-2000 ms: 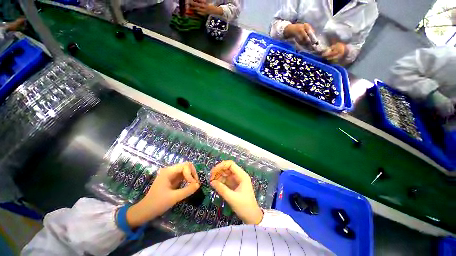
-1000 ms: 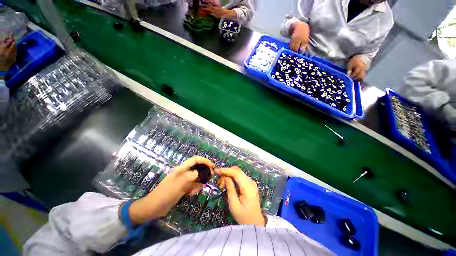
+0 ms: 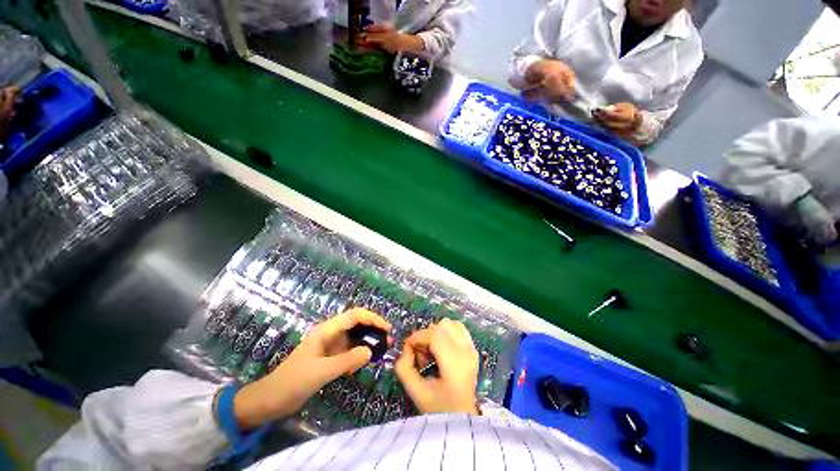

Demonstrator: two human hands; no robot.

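Note:
My left hand point(image 3: 318, 364), with a blue band at the wrist, holds a glossy black housing point(image 3: 368, 341) with a pale mark between thumb and fingers. My right hand point(image 3: 440, 366) is just right of it, fingers curled and pinched around a small part point(image 3: 427, 368), mostly hidden, with a silvery glint. The two hands do not touch. Both are above a clear blister tray point(image 3: 241, 276) filled with rows of green circuit boards point(image 3: 359, 405).
A blue bin point(image 3: 603, 421) at right holds several black housings. The green conveyor point(image 3: 414, 196) beyond carries small black parts with pale stems. Stacked clear trays point(image 3: 110, 179) stand at left. People in white coats work across the belt beside a full blue parts bin point(image 3: 557, 166).
The black housing in my left hand has turned to show its pale mark. My right hand has drawn slightly away and curled more. The parts on the belt have shifted up and left.

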